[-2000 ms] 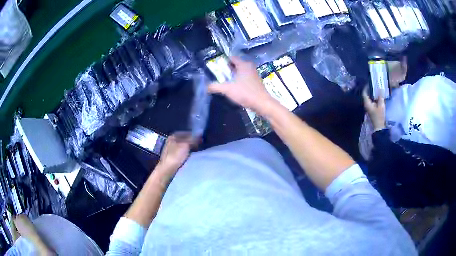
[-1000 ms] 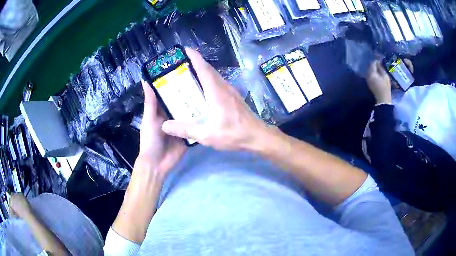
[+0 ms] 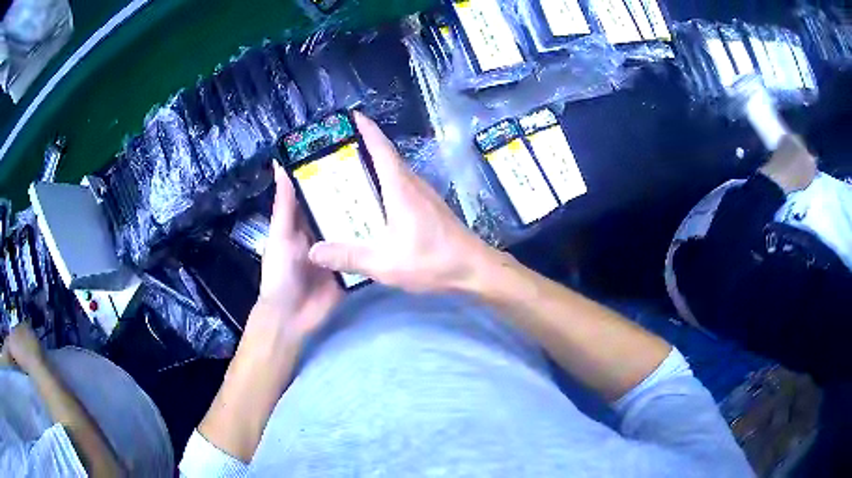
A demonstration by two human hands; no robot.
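An open power bank unit [image 3: 338, 191] is held face up between my two hands, with its green board and yellow strip at the far end and its pale cell towards me. My left hand [image 3: 294, 266] grips its left edge. My right hand [image 3: 416, 229] grips its right edge, with the thumb across the lower part of the cell. Two more open units [image 3: 523, 177] lie side by side on the dark mat to the right of my hands.
Bagged units [image 3: 210, 140] stand in a row beside the green conveyor belt [image 3: 112, 103]. More open units [image 3: 490, 37] lie on plastic beyond. A white-grey box [image 3: 79, 233] is at left. Other people's arms show at right [image 3: 738, 233] and lower left [image 3: 61, 392].
Two seconds ago my hands were apart, the right one at a unit; since one second ago both hold the open unit. The neighbour's hand at right has moved and now holds something pale and blurred.
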